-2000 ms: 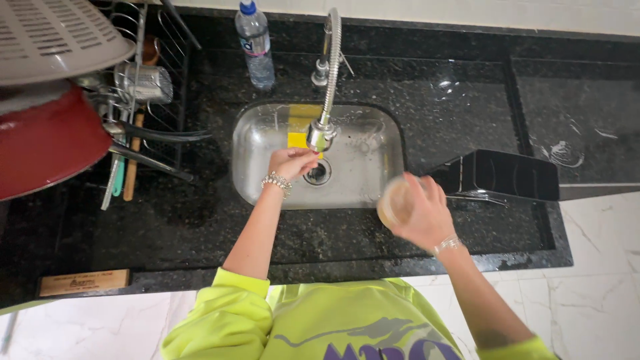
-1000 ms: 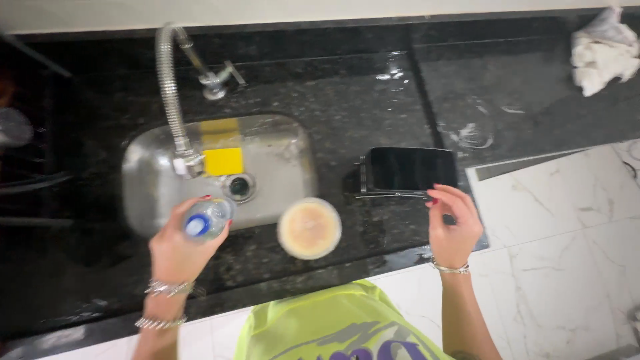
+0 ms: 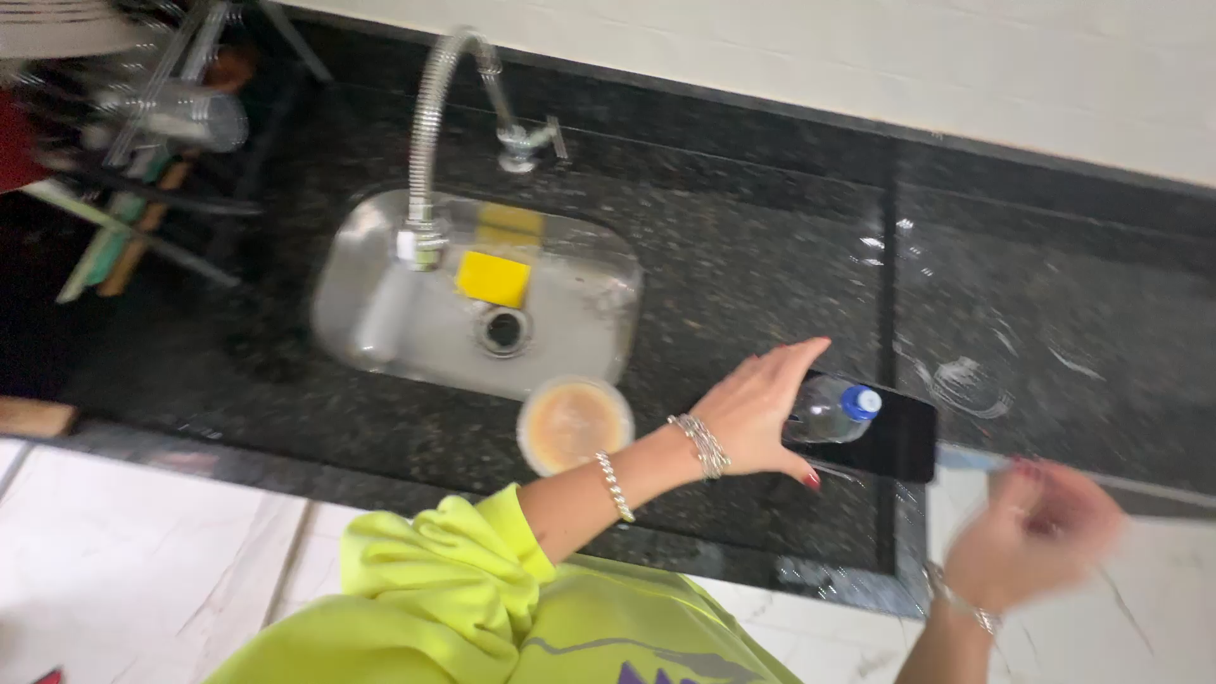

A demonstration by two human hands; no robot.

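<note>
My left hand (image 3: 760, 408) reaches to the right with thumb and fingers spread beside a clear plastic bottle (image 3: 825, 418) with a blue cap. The bottle stands in front of a black smartphone (image 3: 902, 437), hiding part of it. Whether the palm touches the bottle is not clear. My right hand (image 3: 1040, 532), blurred, is in the air past the counter's edge, its fingers curled; I cannot tell if it holds anything. A round lidded tub with pale orange contents (image 3: 575, 425) sits on the counter at the sink's front rim, partly behind my left forearm.
A steel sink (image 3: 408, 332) holds a yellow sponge (image 3: 493, 278) near its drain. Over it arches a flexible-neck faucet (image 3: 427, 142). A dish rack with glasses and utensils (image 3: 180, 114) stands at the far left. The black stone counter (image 3: 741, 256) surrounds the sink.
My left hand and the bottle have moved from the sink's front edge to beside the phone; the hand was around the bottle. My right hand has left the phone's edge. The view has shifted.
</note>
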